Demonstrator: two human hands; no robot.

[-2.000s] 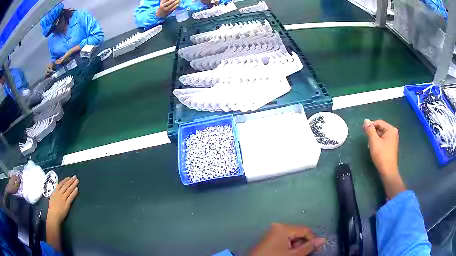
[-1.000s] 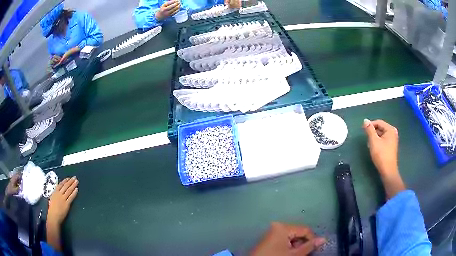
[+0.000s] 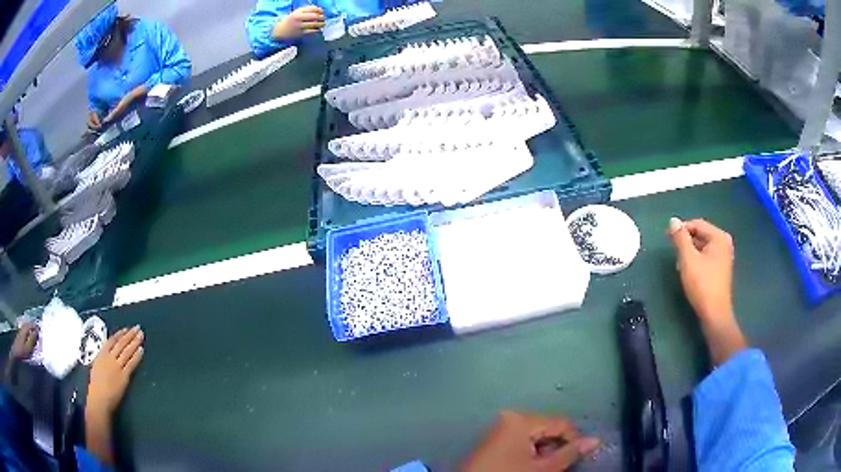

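My left hand (image 3: 527, 444) lies at the bottom edge, partly cut off, fingers curled; whether it holds anything small is hidden. Small specks lie beside its fingertips. My right hand (image 3: 708, 263) rests on the dark green surface right of the round screw dish (image 3: 604, 240), thumb and fingers close together, no held part clearly visible. The black electric screwdriver (image 3: 642, 378) lies between my hands, bit pointing away from me. The blue bin (image 3: 334, 293) holds many tiny white-and-dark fittings. It stands against the white box (image 3: 512, 267), with the dish at the box's right.
A dark green tray (image 3: 572, 166) with white comb-edged rows stands behind the bins. A second blue bin (image 3: 784, 221) with long thin pieces is at right. Another person's hand (image 3: 112, 369) rests at left beside a small dish (image 3: 93, 339). People in blue smocks work farther back.
My hands and the screwdriver have not visibly moved. At the top, the far white strips have shifted left, and one of the other workers' hands near them has left view.
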